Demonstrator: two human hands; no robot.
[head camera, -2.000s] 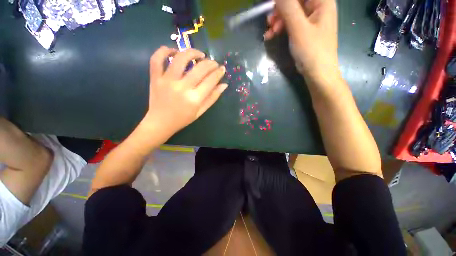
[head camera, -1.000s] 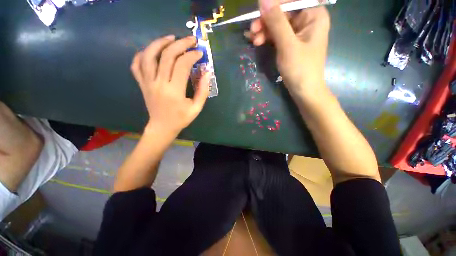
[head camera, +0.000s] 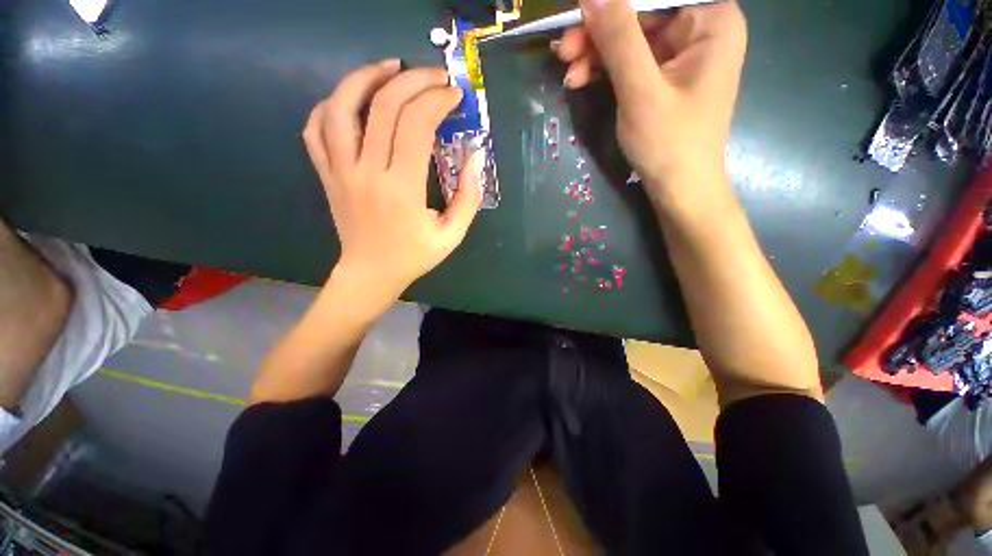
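A narrow circuit board assembly (head camera: 466, 122) lies on the dark green mat, blue in its upper part and speckled silver-grey at its lower end. A yellow flex cable (head camera: 475, 60) runs along its upper end and bends to the right. My left hand (head camera: 394, 174) holds the board, thumb on the lower right edge and fingers at the left side. My right hand (head camera: 666, 81) holds white tweezers (head camera: 555, 24) like a pen, their tip at the flex cable near the board's top. Whether the tip touches it cannot be told.
Small red pieces (head camera: 587, 255) lie scattered right of the board, near a clear film strip (head camera: 535, 141). An amber film (head camera: 848, 280) lies at the right, beside the red tray (head camera: 908, 315) of dark units. Silvery board units (head camera: 897, 136) lie upper right. Another person's arm (head camera: 33, 315) is at the left edge.
My right hand has come from off the board, bringing the tweezers' tip to the flex cable. My left hand has shifted its hold, showing the board's silver end. The view has shifted slightly.
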